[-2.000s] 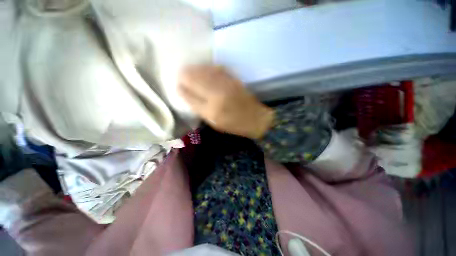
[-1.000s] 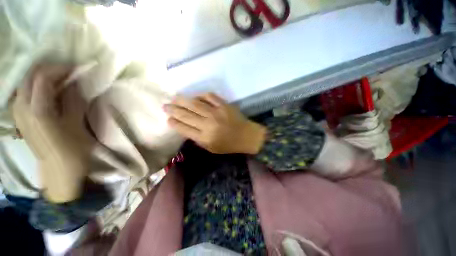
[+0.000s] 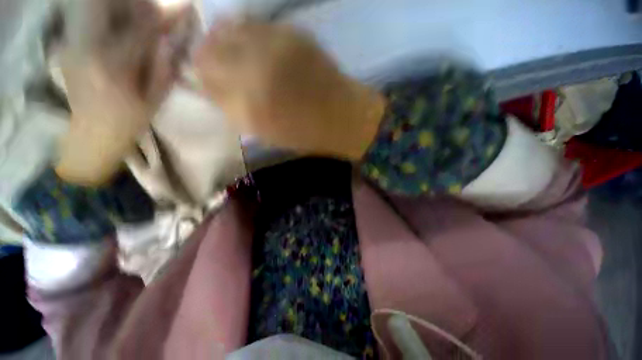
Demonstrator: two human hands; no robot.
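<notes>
The cream garment piece (image 3: 186, 133) lies in folds at the upper left and hangs over the table edge towards the lap. My left hand (image 3: 98, 105) is blurred at the upper left, over the cloth; its fingers blend into the folds, so its grip is unclear. My right hand (image 3: 281, 84) is raised at the top centre, at the cloth's right side, with its back to the camera. Its fingertips are blurred, and whether they pinch the cloth cannot be told.
The white table (image 3: 422, 35) with its grey edge (image 3: 570, 65) runs across the upper right. A red basket (image 3: 605, 162) and cream cloth (image 3: 588, 105) are below it at right. Crumpled cream cloth (image 3: 151, 242) lies by the lap. A white cord piece (image 3: 408, 337) hangs at the chest.
My left hand, out of view two seconds ago, has moved up from its place one second ago. My right hand has risen and looks larger. The red-handled scissors are out of view again.
</notes>
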